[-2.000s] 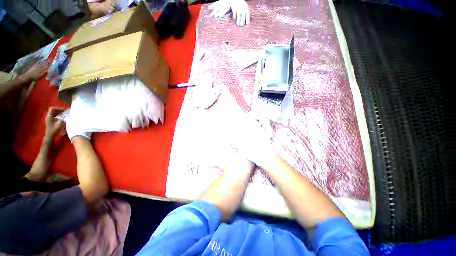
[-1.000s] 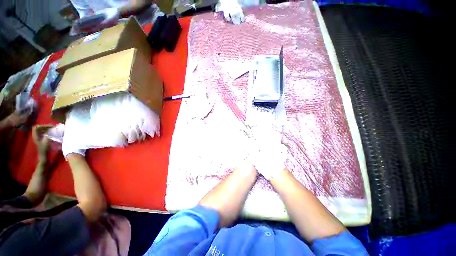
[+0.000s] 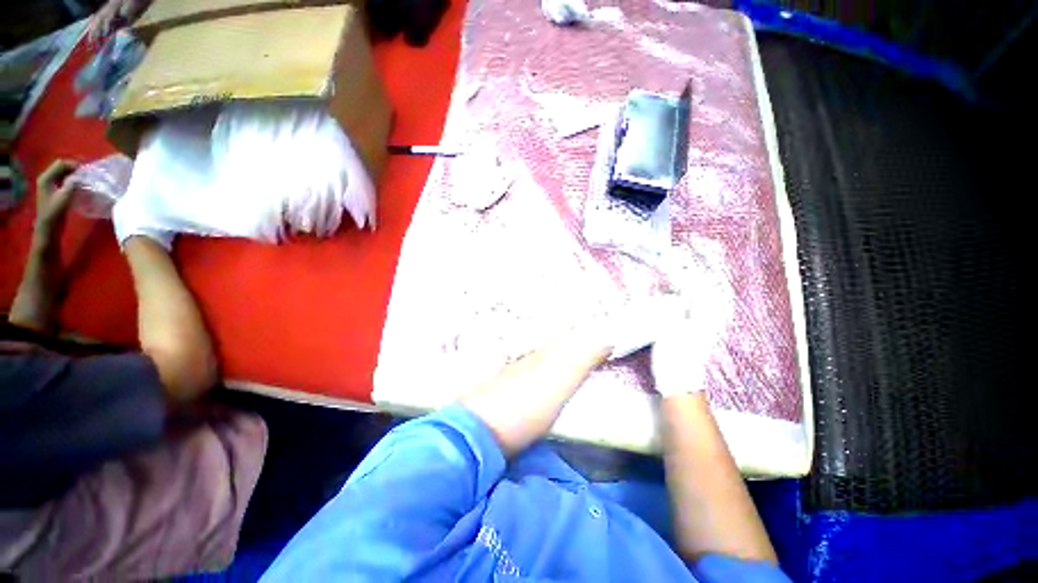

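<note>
My left hand (image 3: 632,322) and my right hand (image 3: 685,347) wear white gloves and are close together over the near part of the bubble wrap cover (image 3: 746,273). Both are overexposed against the bright cover, so the fingers and anything in them cannot be made out. A silvery-grey rectangular sample part (image 3: 651,142) with a dark raised edge lies beyond my hands on a clear bubble bag (image 3: 628,228).
An open carton (image 3: 245,57) with white packing bags (image 3: 245,171) spilling out lies on the red cover (image 3: 279,325) at left. A pen (image 3: 419,149) lies near it. A neighbour's arms (image 3: 171,313) are at left. The dark conveyor belt (image 3: 911,296) runs along the right.
My hands have moved right, and the right forearm is more upright. The view has shifted, so the carton and sample part sit higher. The gloved hand at the far end shows less.
</note>
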